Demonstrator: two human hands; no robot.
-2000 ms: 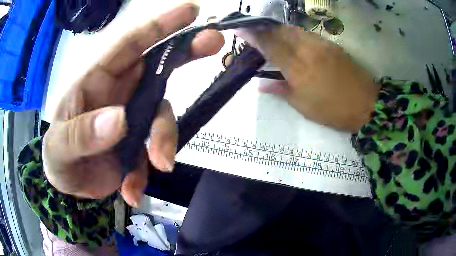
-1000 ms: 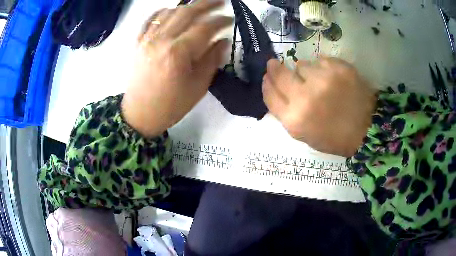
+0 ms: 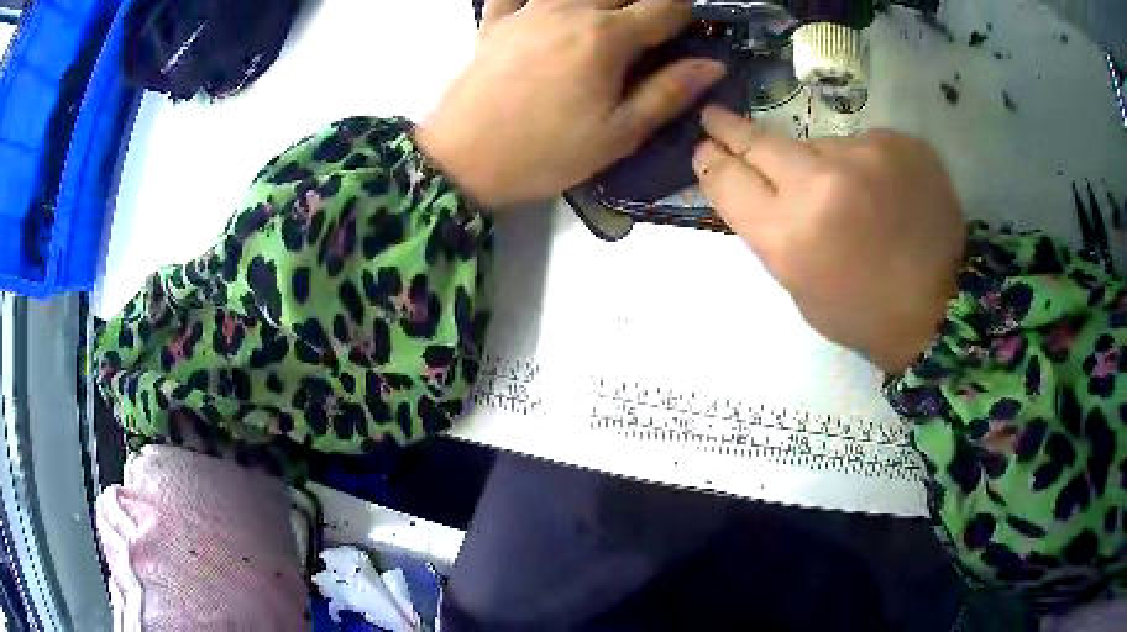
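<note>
A black fabric band (image 3: 661,161) lies on the machine bed at upper centre, below the needle area. My left hand (image 3: 562,99) rests on its left and upper part, with fingers pointing right. My right hand (image 3: 828,216) presses the band's right edge with its fingertips. No zipper teeth show now. The olive end of the wire arm (image 3: 602,219) sticks out at the band's lower left. The presser foot and needle cannot be made out behind my hands.
The cream ribbed knob (image 3: 828,54) is right of the band. A black heap (image 3: 204,43) and blue bin (image 3: 50,161) are at upper left. Dark pointed snips or tweezers (image 3: 1093,222) lie at far right. A printed ruler (image 3: 754,435) runs along the front table edge. Dark trimmings lie upper right.
The band was held up near the camera, then lowered with its zipper teeth showing; now it lies flat on the bed. My left hand has moved right and up onto it.
</note>
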